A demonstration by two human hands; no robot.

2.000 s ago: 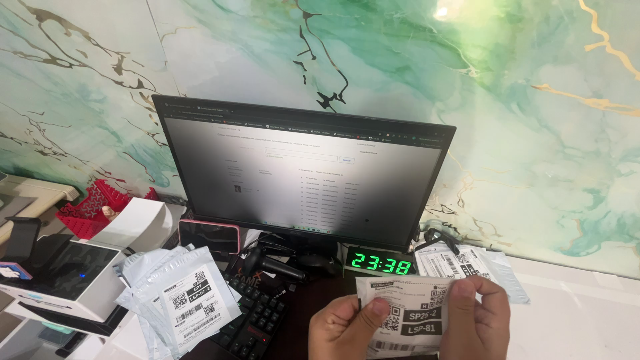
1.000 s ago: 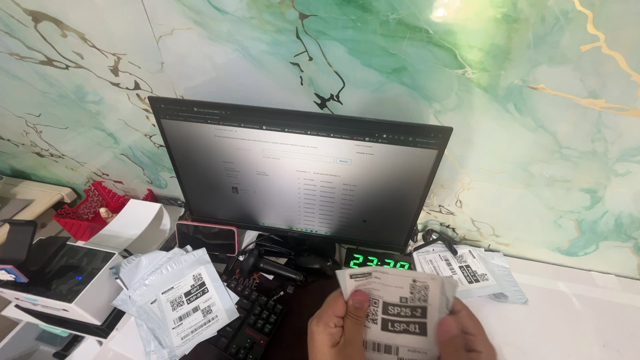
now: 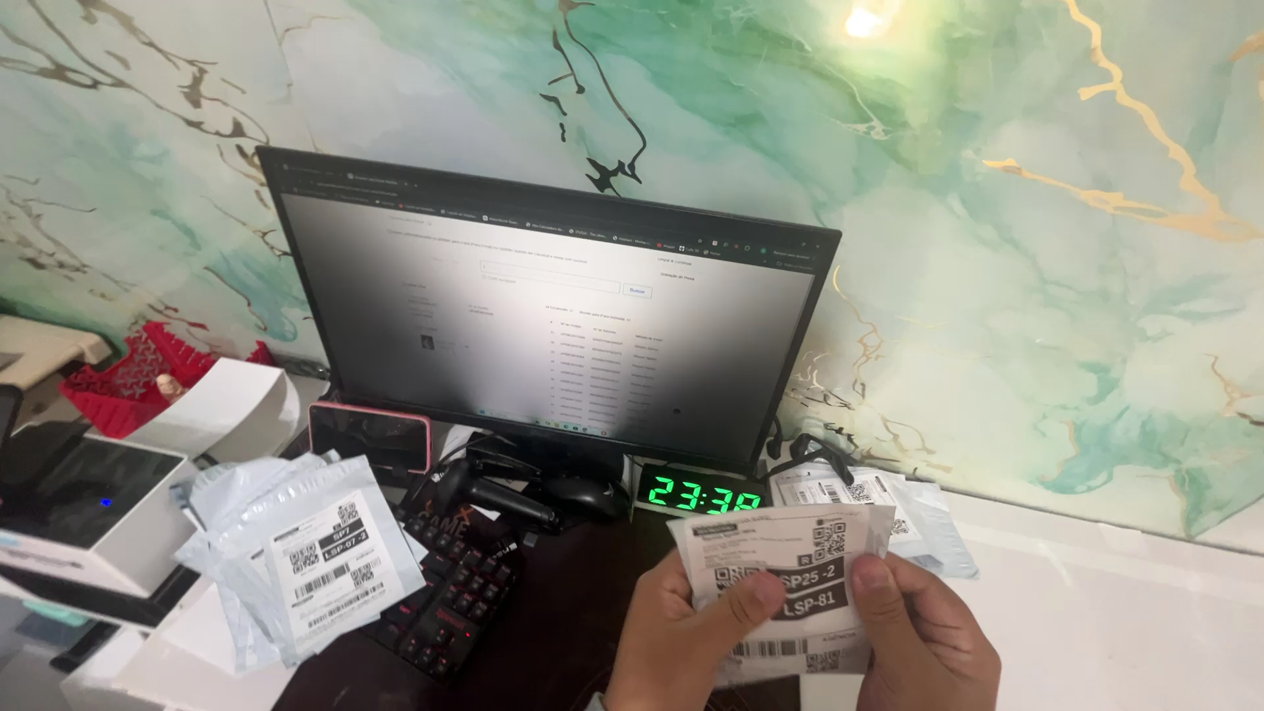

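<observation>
A white plastic mailing bag with a printed shipping label is held upright between both hands at the lower right. My left hand grips its left side, thumb lying across the label. My right hand pinches its right edge, thumb in front. The fingers behind the bag are mostly hidden. A pile of similar labelled mailing bags overlaps the left part of a black keyboard. More labelled bags lie behind the right hand, beside a digital clock with green digits.
A computer monitor stands before the marbled wall. A pink-edged phone, a barcode scanner and a dark mouse are below it. At left are a white label printer and a red basket.
The held bag and both hands have shifted slightly. My left thumb now covers part of the large label print that showed fully a second ago.
</observation>
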